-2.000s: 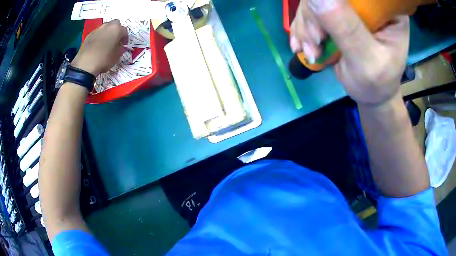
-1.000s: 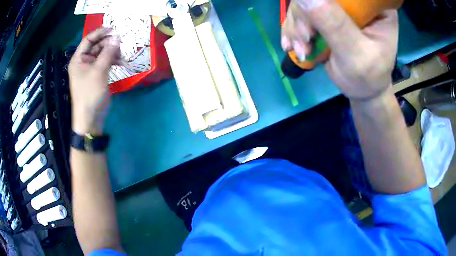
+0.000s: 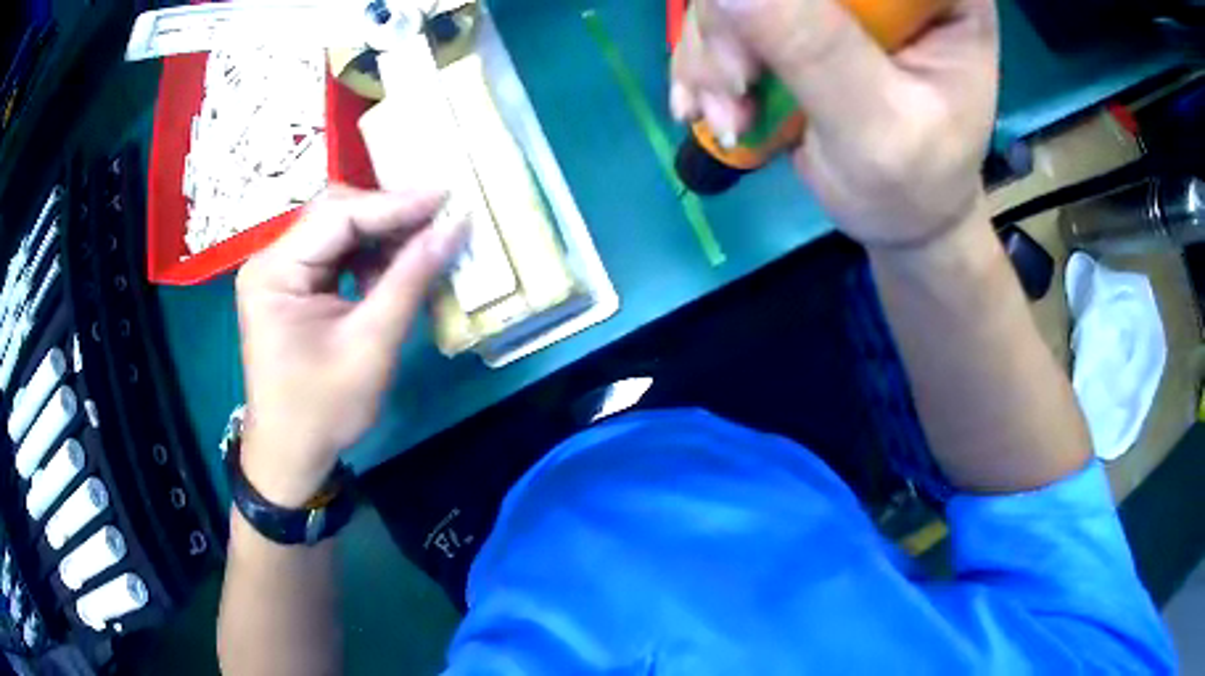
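My right hand [image 3: 885,132] is shut around the orange electric screwdriver [image 3: 760,132], its black nose pointing down-left above the bench. My left hand [image 3: 324,324] is over the near part of the cream assembly fixture [image 3: 542,258], thumb and forefinger close together. Whether they pinch a small strip is too blurred to tell. A white arm unit [image 3: 416,132] lies along the fixture, its near end partly behind my fingers. Another white arm [image 3: 218,29] extends left from the round hub [image 3: 383,16]. The red parts bin [image 3: 169,198] holds loose small white strips [image 3: 264,132].
A black foam parts tray [image 3: 146,436] with rows of white parts is at the left. A green tape line [image 3: 654,132] is on the bench. A red edge shows at the top. A white cloth [image 3: 1117,357] and metal flask [image 3: 1143,218] lie on the brown shelf at the right.
My left hand has left the red bin and moved right to the fixture, its fingers closing together. My right hand still holds the screwdriver. The whole view has shifted somewhat.
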